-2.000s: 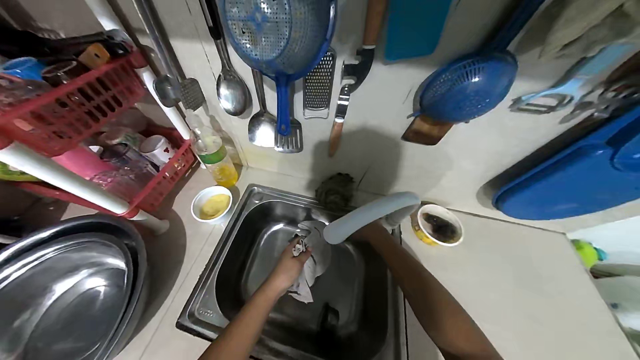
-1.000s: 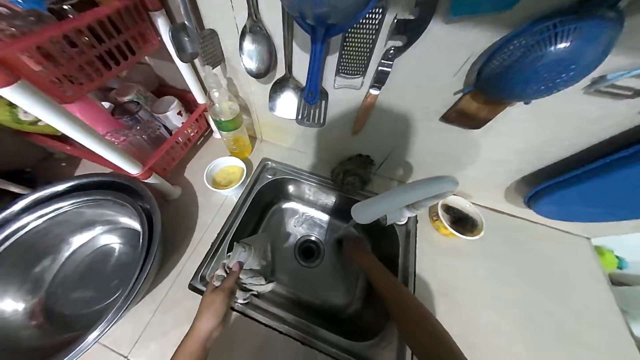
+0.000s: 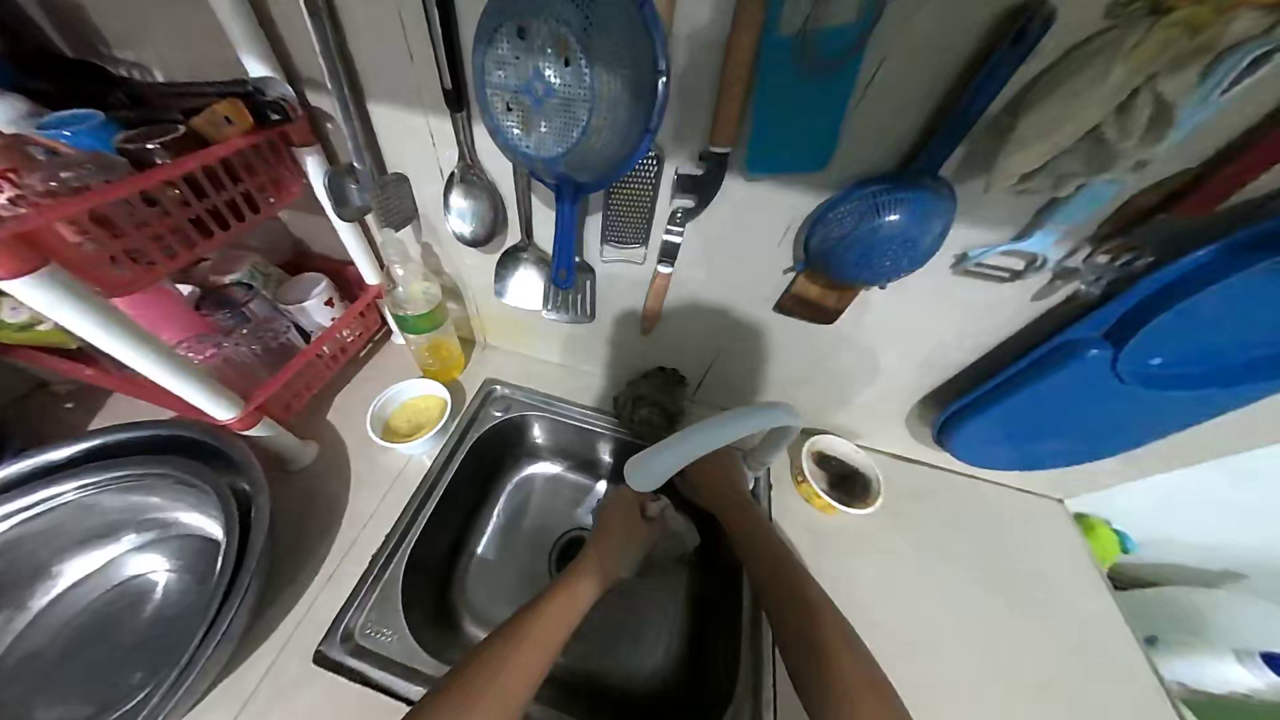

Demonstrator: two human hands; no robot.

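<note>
My left hand [image 3: 628, 528] is closed around a pale wet cloth [image 3: 676, 535] below the spout of the faucet [image 3: 705, 438], over the stainless steel sink [image 3: 500, 640]. Just right of it, my right hand [image 3: 715, 482] is partly hidden behind the spout, close to the faucet's base; its fingers and anything in them cannot be made out. The drain [image 3: 568, 550] shows in the basin left of my left hand. A dark scouring pad [image 3: 651, 402] lies behind the sink's back rim.
A white bowl of yellow paste [image 3: 414, 417] and a bottle of yellow liquid [image 3: 430, 325] stand left of the sink, a tub with dark contents [image 3: 842, 475] right. Large metal basins [image 3: 130, 580] and a red rack [image 3: 330, 340] are at left. Utensils and a blue strainer [image 3: 880, 230] hang above.
My left hand has moved with the cloth from the sink's left side to beneath the spout. My right hand has moved from inside the basin toward the faucet's base.
</note>
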